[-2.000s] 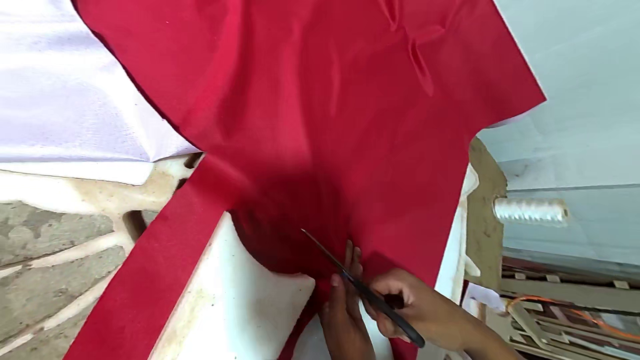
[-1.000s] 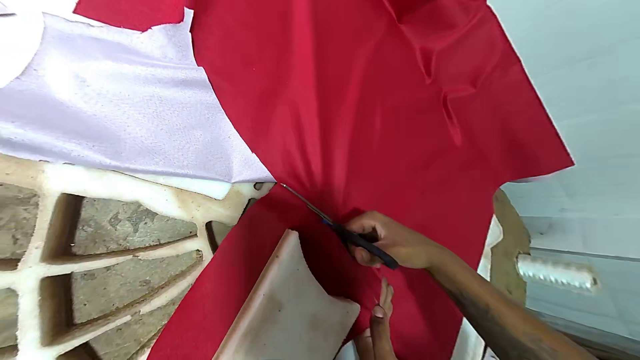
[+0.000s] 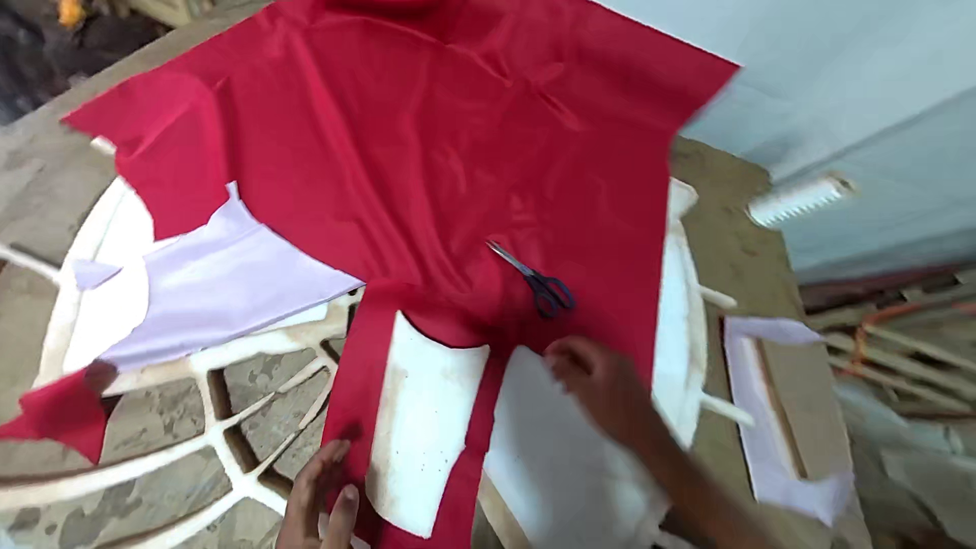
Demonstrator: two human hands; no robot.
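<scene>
A large sheet of red fabric [image 3: 473,152] covers most of the work surface, with cut strips running down toward me. On it lie scissors with dark handles [image 3: 534,279], out of my hands, tips toward the upper left. My right hand [image 3: 591,374] is just below the scissors, fingers bent, over the top edge of a whitish sheet [image 3: 564,457]; whether it pinches that edge is unclear. My left hand [image 3: 324,488] is at the bottom, fingers spread against the left red strip. Between the strips shows a white panel [image 3: 427,419].
Lilac fabric [image 3: 236,286] and a red scrap [image 3: 65,415] lie at left over a pale branching frame [image 3: 217,442] with openings. A white thread spool [image 3: 801,200] is at right, above a lilac-edged piece [image 3: 789,412]. A pale sheet hangs upper right.
My right hand has let go of the scissors, which now lie on the red fabric. My left hand has moved left to the red strip. The view has shifted and widened.
</scene>
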